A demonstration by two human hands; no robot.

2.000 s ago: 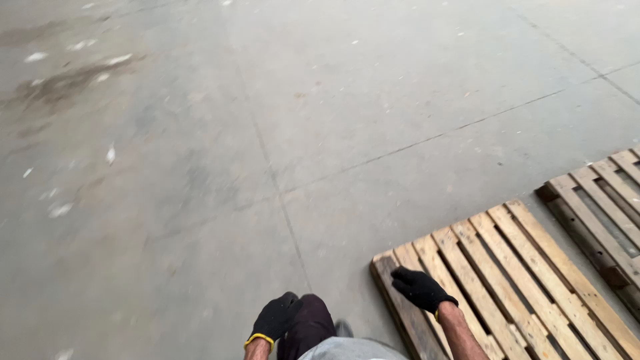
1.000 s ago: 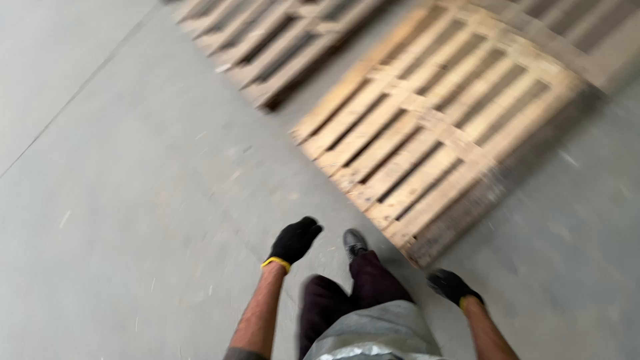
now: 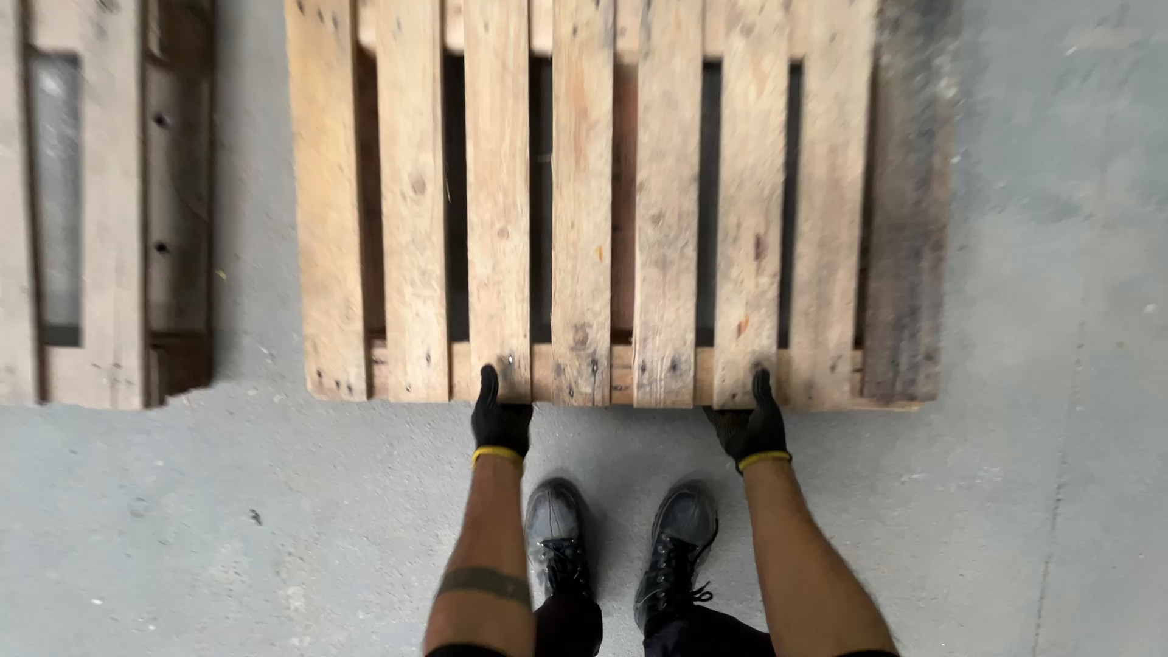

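Observation:
A slatted wooden pallet (image 3: 581, 210) lies in front of me, its near edge just ahead of my boots. My left hand (image 3: 500, 415), in a black glove with a yellow cuff, grips that edge left of the middle, thumb on top of a slat. To the right, my right hand (image 3: 753, 420), gloved the same way, grips the same edge with its thumb on another slat. The fingers of both hands are mostly hidden under the edge. The pallet's rightmost board (image 3: 905, 219) is darker than the others.
A second wooden pallet (image 3: 114, 210) is at the left, apart from the first by a strip of concrete floor (image 3: 255, 301). My black laced boots (image 3: 558, 529) stand on the floor between my forearms, close to the near edge of the pallet.
Both hands, which were apart from the pallet one second ago, now grip its near edge. The view has turned strongly, and the pallet now lies straight ahead.

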